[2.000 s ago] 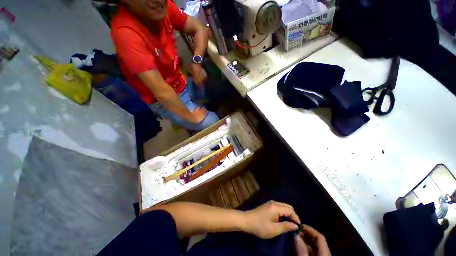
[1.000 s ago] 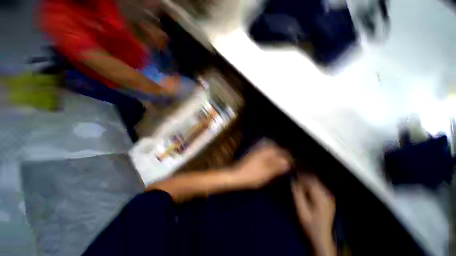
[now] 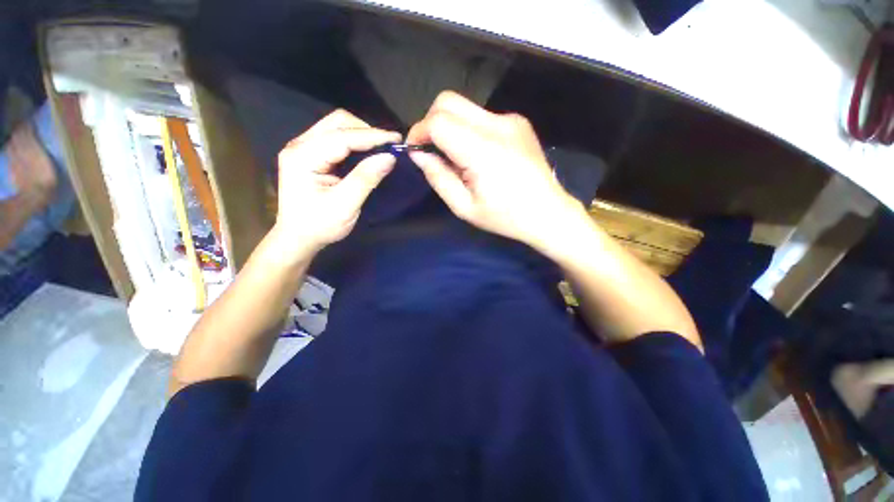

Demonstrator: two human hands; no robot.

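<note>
A small dark navy cloth piece (image 3: 400, 149) is held between both hands over the lap, with a tiny pale spot between the fingertips. My left hand (image 3: 331, 178) pinches its left end between thumb and fingers. My right hand (image 3: 482, 162) pinches its right end, fingertips almost touching the left ones. Most of the piece is hidden by the fingers or lost against dark cloth.
The open drawer (image 3: 211, 127) with yellow and orange sticks is at the left. The white table edge (image 3: 588, 49) curves above the hands, with red scissor loops (image 3: 870, 93) at right. Wooden slats (image 3: 647, 235) are below. Another person's hand (image 3: 29, 167) is far left.
The view has swung down and right. Both hands now show fully near the upper middle, brought together at the fingertips. The red loops have come into view.
</note>
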